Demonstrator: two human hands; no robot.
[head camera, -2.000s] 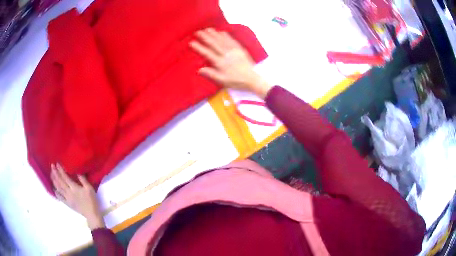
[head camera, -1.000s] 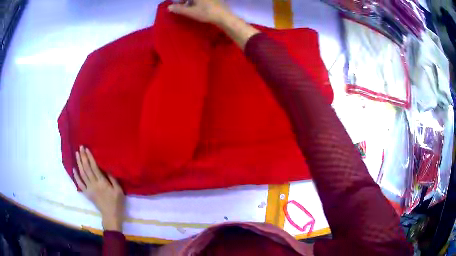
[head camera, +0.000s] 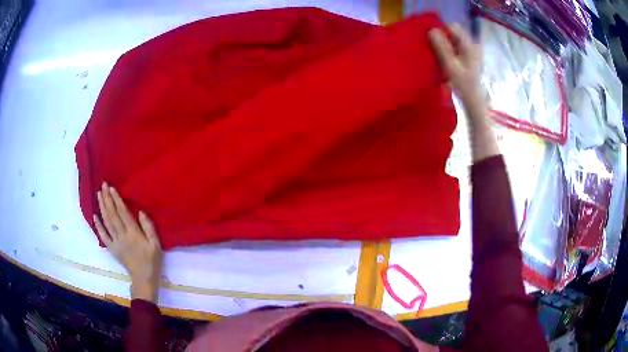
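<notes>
A red knitted cardigan (head camera: 275, 137) lies partly folded on the white table. One sleeve runs diagonally across it from lower left to upper right. My left hand (head camera: 128, 237) lies flat on the garment's lower left corner, fingers slightly apart, holding nothing. My right hand (head camera: 460, 60) is at the upper right and grips the sleeve's end, with the fingers on top of the cloth. No buttons or tag show on the side facing up.
A pink-red cord loop (head camera: 404, 287) lies beside the yellow-orange tape (head camera: 372, 275) near the front edge. Clear bags with red edges (head camera: 527, 75) lie on the right. Glossy bagged garments (head camera: 591, 223) lie at the far right.
Since a second ago, my right hand has moved right with the sleeve's end, swinging the sleeve from upright to diagonal. My left hand has stayed at the lower left corner.
</notes>
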